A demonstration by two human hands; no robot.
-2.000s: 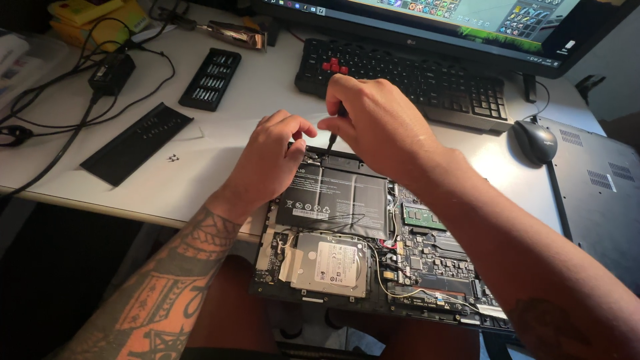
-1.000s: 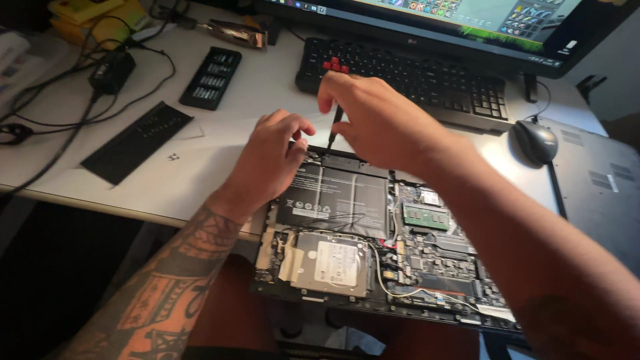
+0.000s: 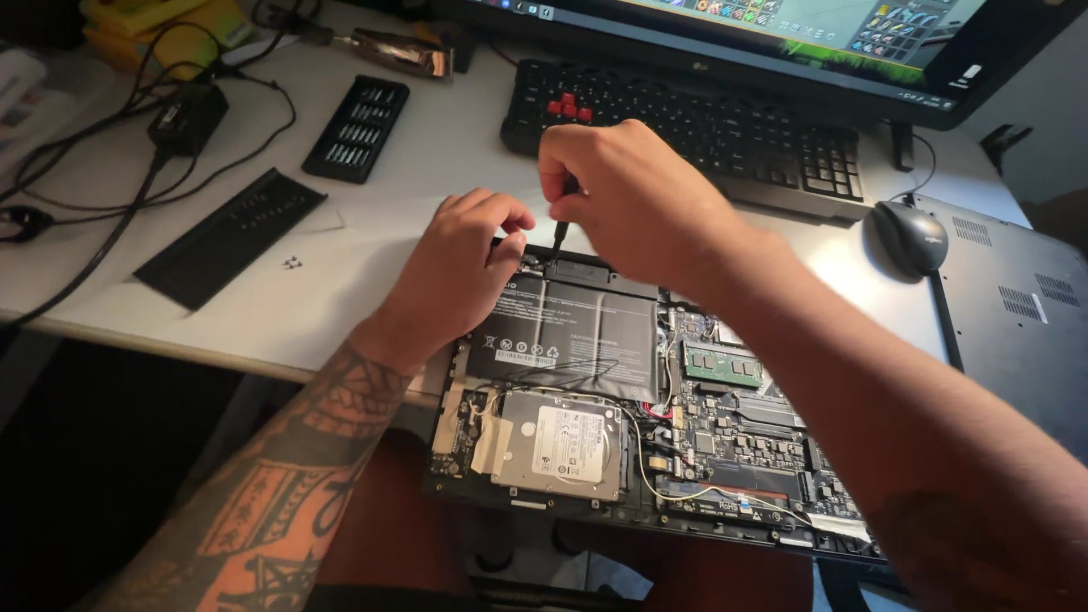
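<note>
An opened laptop base lies across the desk's front edge, its inside facing up. In it are a black battery pack, a hard drive and a green memory module. My right hand grips a black screwdriver, held nearly upright, its tip at the laptop's far edge beside the hinge area. My left hand rests at the battery's far left corner with fingers curled; whether it pinches anything is hidden. Several small screws lie on the desk to the left.
A bit case, a dark flat panel and a power adapter with cables lie at left. Behind are a hair clipper, a keyboard and a monitor. A mouse and a laptop bottom cover are at right.
</note>
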